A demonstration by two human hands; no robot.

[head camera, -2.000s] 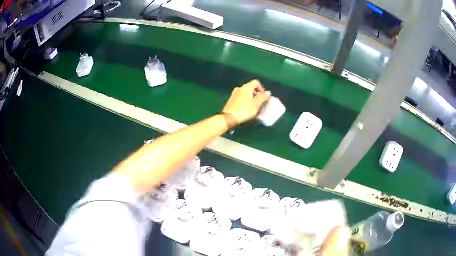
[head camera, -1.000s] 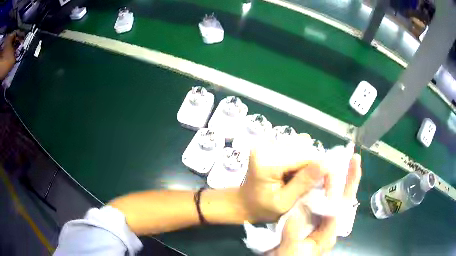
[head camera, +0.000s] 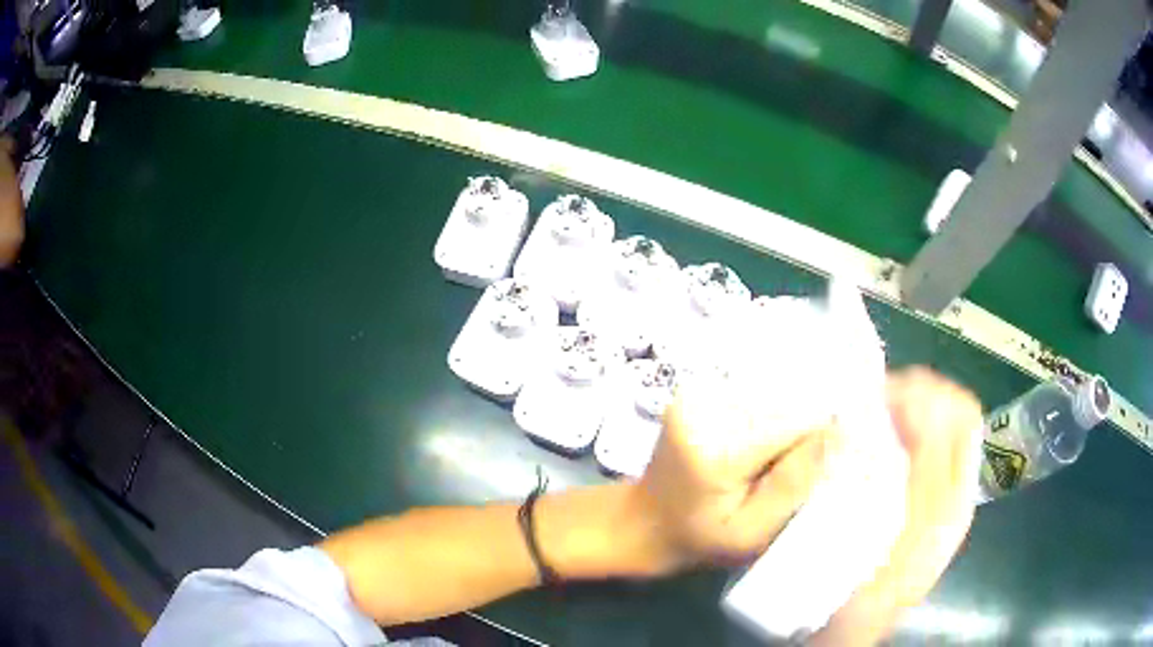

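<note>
My left hand is closed on a white plug adapter in front of me at the lower right. My right hand is blurred and holds a white cloth pressed against the adapter's right side and top. The glare makes the border between cloth and adapter hard to tell. Several white adapters stand pins-up in two rows on the dark green bench, just beyond and left of my hands. The right end of the rows is hidden behind my hands and the cloth.
A clear bottle with a yellow-green label lies tilted right of my right hand. A cream rail separates the bench from the green belt, which carries spaced adapters. A slanting grey post stands at the right. Another person's hand shows at the left edge.
My left hand went from reaching over the belt to holding an adapter at the bench beside my right hand. Since a second ago, the adapter and cloth have turned, and belt units have shifted right.
</note>
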